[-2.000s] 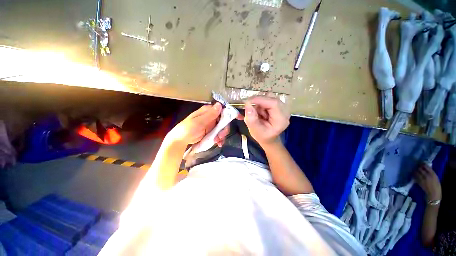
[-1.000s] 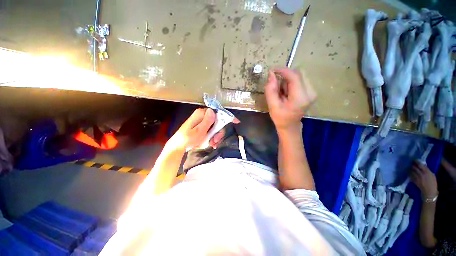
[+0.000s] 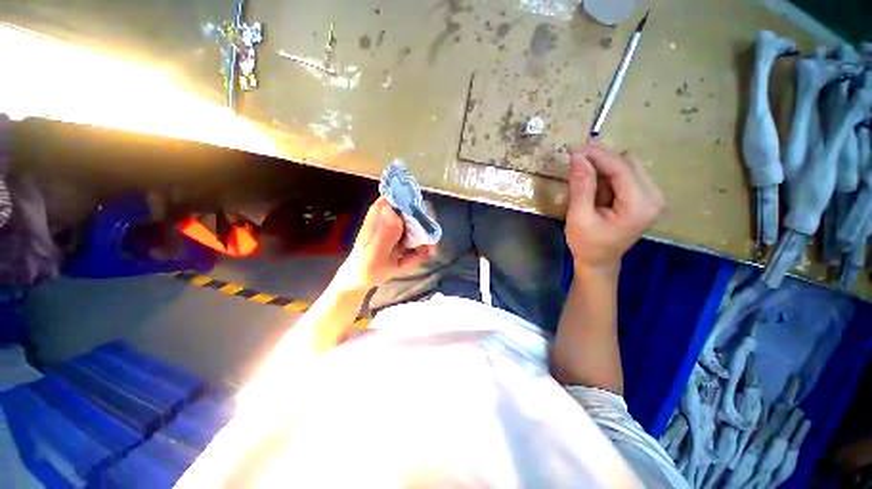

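My left hand is shut on a handle unit just below the bench edge. The unit's oval grey head with a pale scalloped rim faces up towards me; its body is hidden behind my hand. My right hand is raised over the bench's front edge, apart from the unit. Its thumb and index finger are pinched together; whether a tiny part is between them cannot be told. A slim silvery pen-like tool lies just beyond the right fingertips, untouched. A small white cap sits on the stained patch.
Many handle units lie on the bench at the right. A blue bin below holds more units. Small shiny parts are by a thin rod at bench left. A round pale item is at the back. Blue crates stand lower left.
My right hand has moved away from the unit to the right, and its thin pale item no longer shows. The unit's head is turned to face me. The other person's hand at the bin has gone.
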